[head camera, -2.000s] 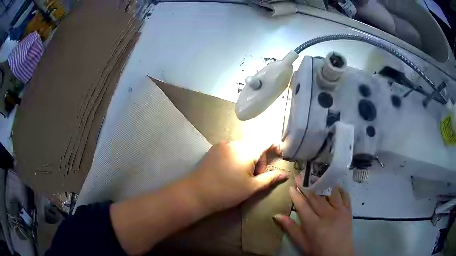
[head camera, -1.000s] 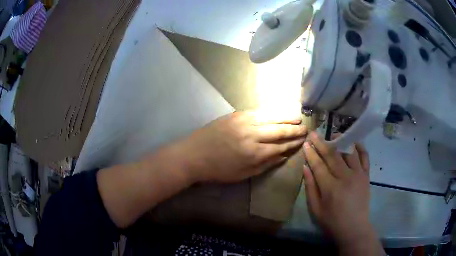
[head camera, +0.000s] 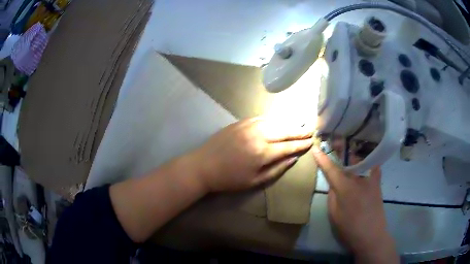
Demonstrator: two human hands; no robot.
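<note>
A brown patch piece (head camera: pixel 291 201) lies on a larger brown panel (head camera: pixel 221 221) under the machine head (head camera: pixel 342 77). The panel's pale underside (head camera: pixel 149 113) is folded over at the left. My left hand (head camera: pixel 252 152) holds the patch piece down, fingertips close to the presser foot. My right hand (head camera: pixel 355 201) is at the foot's right, index fingertip near the needle area. Its other fingers are partly hidden behind the white curved guard (head camera: pixel 394 134). Glare washes out the cloth left of the head. The needle cannot be made out.
A stack of brown panels (head camera: pixel 67 98) lies at the left. The white lamp (head camera: pixel 294 62) hangs on a grey flexible cable (head camera: pixel 376 6) beside the head. A pink-and-white cloth (head camera: pixel 30 49) is at the upper left edge. The table's front edge (head camera: pixel 412 255) runs along the bottom right.
My left hand has gone from a bent thumb grip to flatter fingers on the cloth. My right hand's fingers have moved up behind the guard, leaving the index extended. The camera view has shifted.
</note>
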